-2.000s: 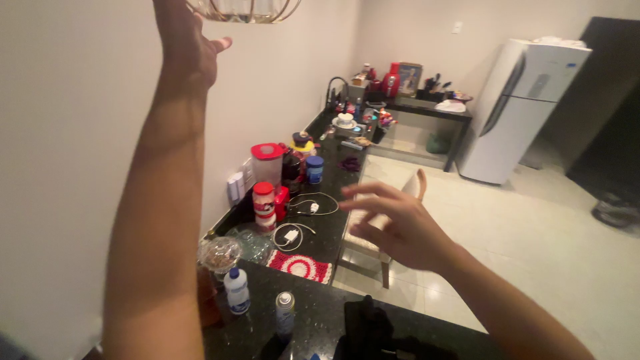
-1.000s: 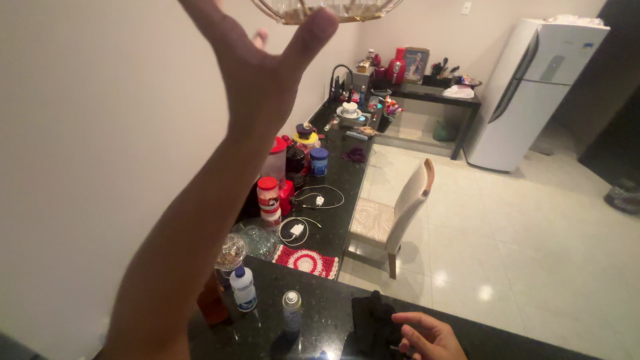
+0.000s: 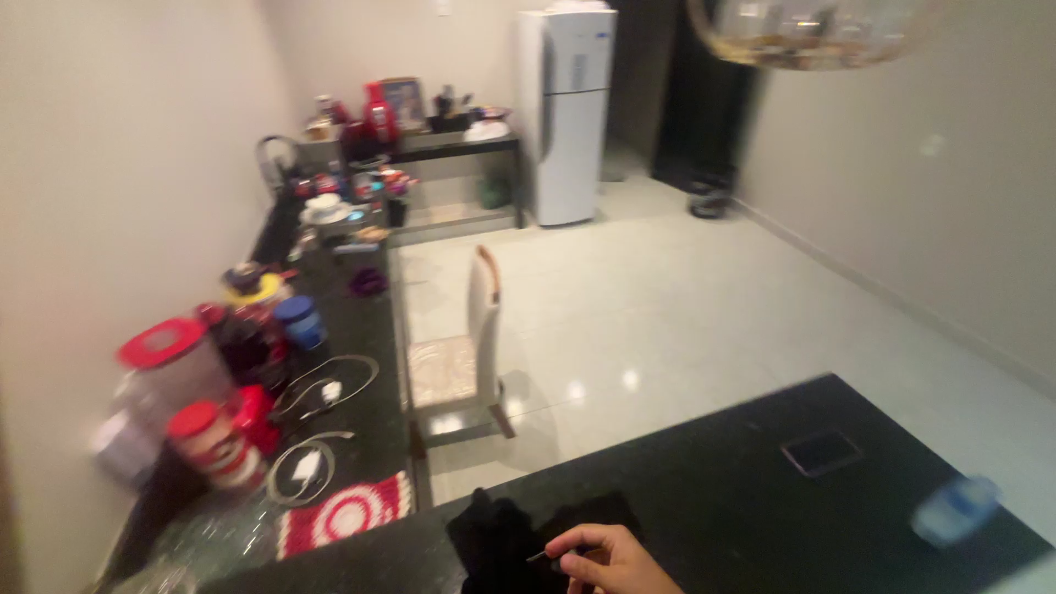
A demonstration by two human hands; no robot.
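My right hand (image 3: 606, 561) is low in the middle of the head view, over the dark stone counter. Its thumb and index finger pinch a small, thin metal item (image 3: 538, 557), too blurred to name. Beneath and beside the fingertips lies a black cloth-like item (image 3: 491, 536). My left hand is out of the frame. At upper right hangs a light fixture (image 3: 792, 54) with a gold-coloured rim and glass pieces; no hand touches it.
On the counter's right part lie a smartphone (image 3: 821, 453) and a blurred bluish bottle (image 3: 955, 510). At left are a red-and-white crocheted mat (image 3: 345, 516), white cables (image 3: 307, 469), a red-lidded jar (image 3: 216, 445) and a blue-lidded jar (image 3: 300, 322). A chair (image 3: 487, 330) stands beyond.
The view has swung right. My left hand, raised near the light fixture before, has left the frame. My right hand came down to the counter and now pinches a small item.
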